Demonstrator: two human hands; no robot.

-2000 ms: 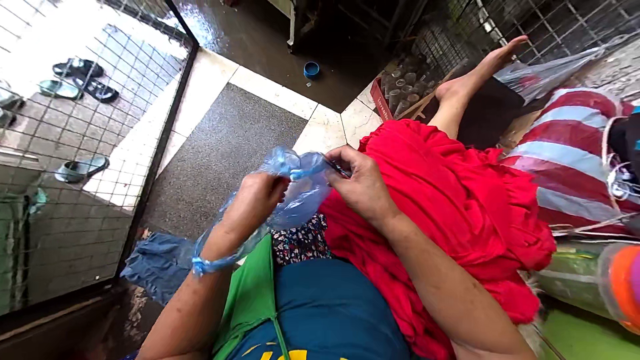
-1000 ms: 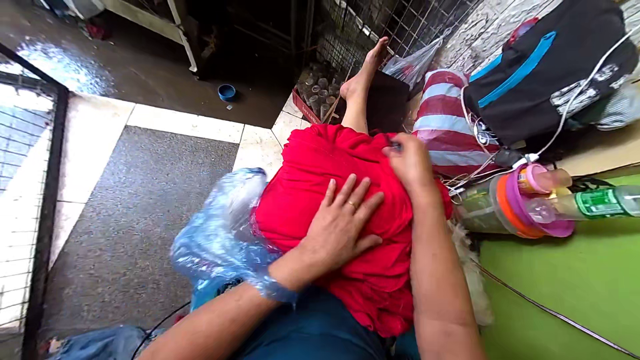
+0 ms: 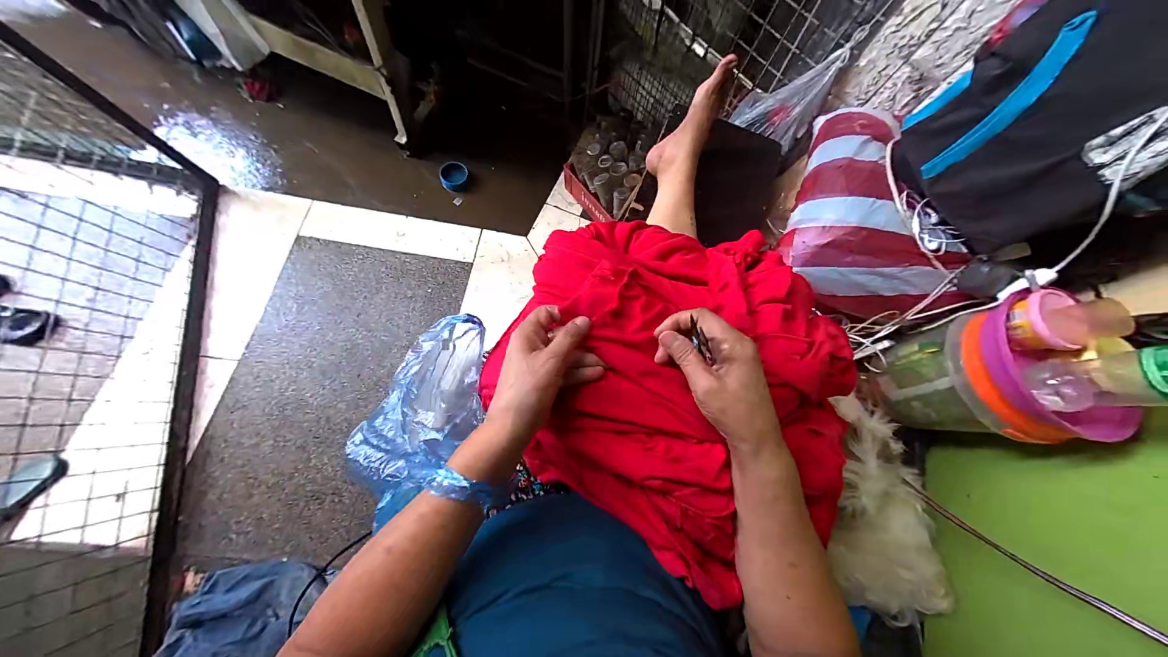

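Note:
Red cloth (image 3: 639, 401) lies bunched over my lap. Above its left part is my left hand (image 3: 546, 360), thumb and forefinger brought close together; whether a thread or a bit of cloth is between them cannot be told. A blue translucent plastic bag (image 3: 420, 401) hangs from my left wrist by its handle. On the right side of the cloth, my right hand (image 3: 716, 365) is closed around a small dark tool (image 3: 701, 341), perhaps thread snips, partly hidden by the fingers.
A wire-mesh gate (image 3: 100, 319) stands at the left. Beyond the cloth are a blue bowl (image 3: 453, 176) and a crate of glasses (image 3: 607, 173). To the right are a striped bag (image 3: 858, 210), cables, a plastic container (image 3: 949, 374) with bottles, and white fur (image 3: 881, 520) beside a green surface (image 3: 1031, 529).
Two seconds ago both hands held the blue bag; it then hung from my left wrist. Since one second ago, my left hand has gone from flat on the cloth to fingers pinched together.

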